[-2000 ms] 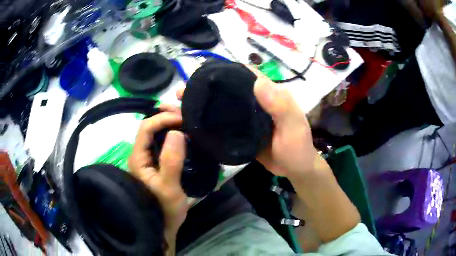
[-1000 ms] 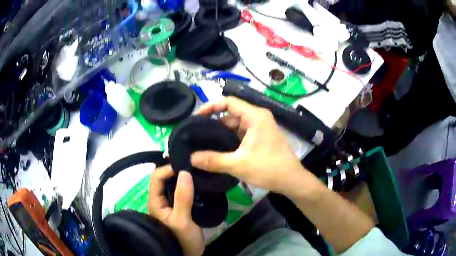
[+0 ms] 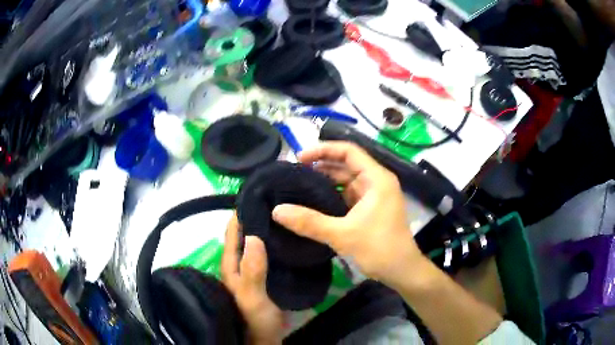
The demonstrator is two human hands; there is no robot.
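Observation:
Black headphones lie on the bench in front of me, with the headband (image 3: 156, 232) curving to the left and one round cup (image 3: 192, 306) at the lower left. My left hand (image 3: 251, 286) holds the other cup from below and the left. My right hand (image 3: 367, 215) grips the black ear pad (image 3: 290, 202) on that cup, thumb on its face and fingers behind its upper edge. The join between pad and cup is hidden. Another ear pad (image 3: 241, 143) lies flat just beyond my hands.
A black electric screwdriver (image 3: 391, 162) lies beyond my right hand. Blue-handled pliers (image 3: 290, 137), a white bottle (image 3: 173, 135), a blue cup (image 3: 140, 153) and more pads (image 3: 317, 81) are behind. A green bin (image 3: 522, 276) holds headphones at right; an orange multimeter (image 3: 50, 296) is at left.
My right hand has moved from the pad's right side to its face and upper edge. The screwdriver, earlier hidden, now shows. The view has shifted, so bench items sit differently in the frame.

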